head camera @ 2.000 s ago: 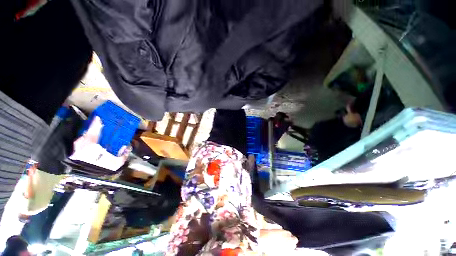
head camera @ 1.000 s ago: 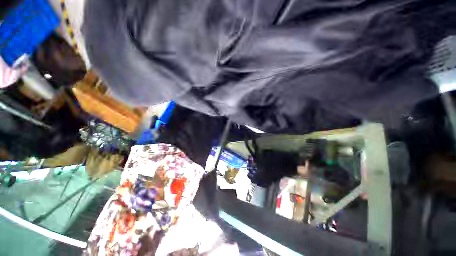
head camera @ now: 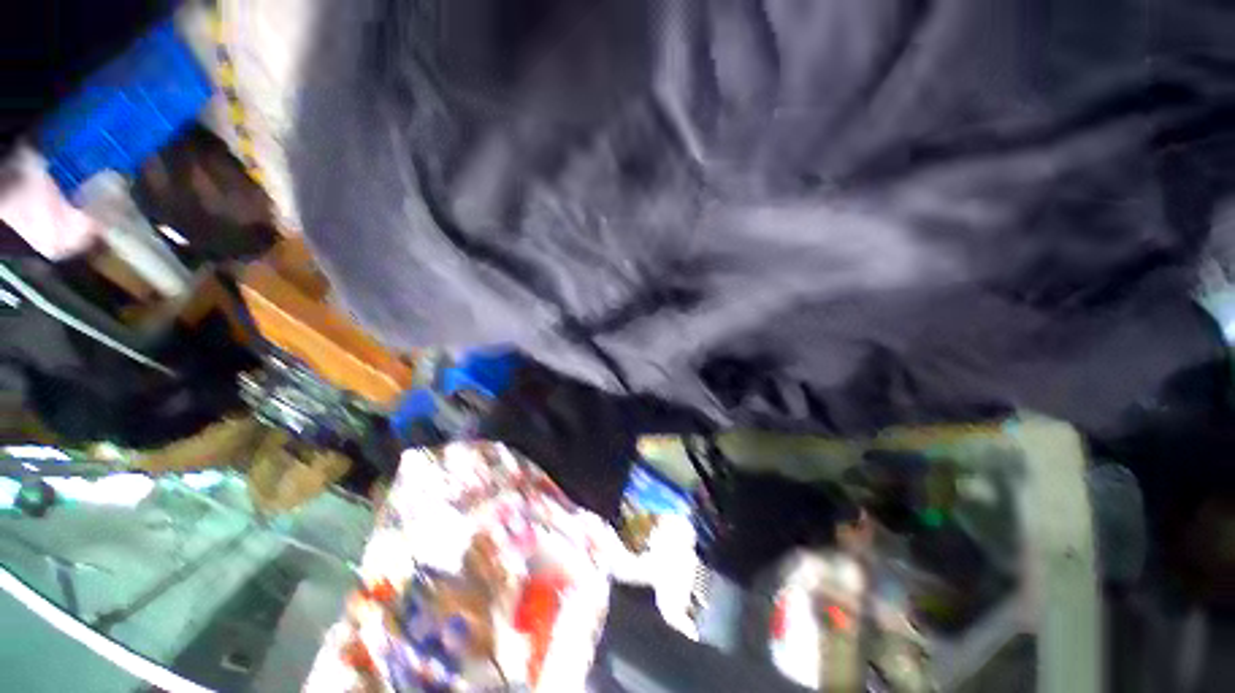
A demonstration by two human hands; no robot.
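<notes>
No hand of mine can be made out; the view is tilted and blurred. A large dark grey cloth or garment [head camera: 813, 271] with deep folds fills the upper middle and right, very near the camera. Printed floral fabric [head camera: 474, 596], white with red and purple patches, shows at the lower middle, cut off by the bottom edge. A black piece of cloth [head camera: 562, 433] lies between the two. Whether these are worn or loose I cannot tell.
A blue crate [head camera: 129, 108] is at the upper left, with pale pink fabric [head camera: 44, 207] beside it. An orange-brown wooden stool or box [head camera: 318, 332] is left of the dark cloth. A pale green table leg or frame [head camera: 1063, 555] stands at the lower right.
The view has swung and tilted, moving the blue crate and wooden piece to the left. The floral fabric has shifted left and lower, and the dark cloth fills more of the right side.
</notes>
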